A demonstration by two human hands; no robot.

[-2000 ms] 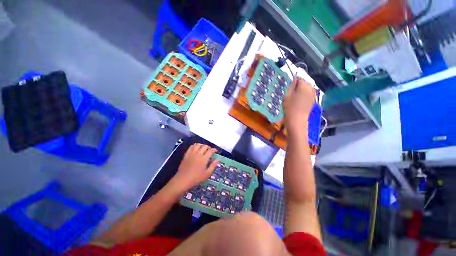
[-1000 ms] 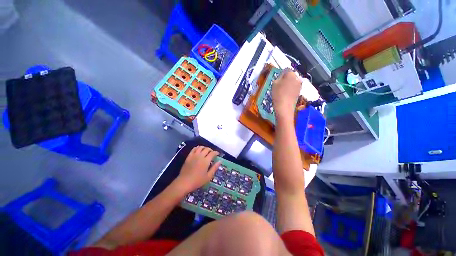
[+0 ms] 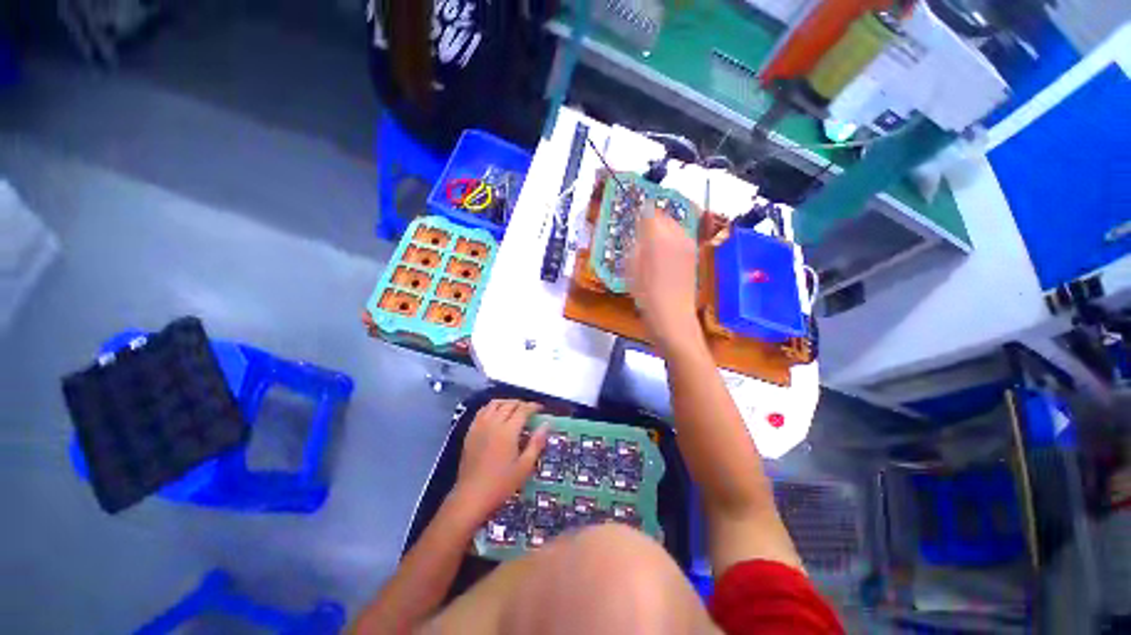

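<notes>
A green-framed fixture (image 3: 593, 424) filled with small dark and silver modules lies on my lap. My left hand (image 3: 499, 457) holds its left edge, fingers at the top corner and thumb over the frame. A second loaded green fixture (image 3: 604, 243) sits on the orange-brown base (image 3: 610, 310) of the white machine. My right hand (image 3: 665, 263) is over this fixture's lower right part and hides some windows. Its fingertips point into the fixture and are blurred; whether they hold anything cannot be told.
A blue bin (image 3: 759, 285) stands on the machine's right station, above a red button (image 3: 776, 421). A green fixture with orange windows (image 3: 422, 232) is left of the machine, near a blue side bin (image 3: 453, 170). A black tray (image 3: 155, 409) lies on a blue stool (image 3: 288, 428). A person (image 3: 490, 75) is behind.
My right hand has moved from the machine fixture's right edge across its top to its lower right part. My left hand stays on the lap fixture. The camera view has turned.
</notes>
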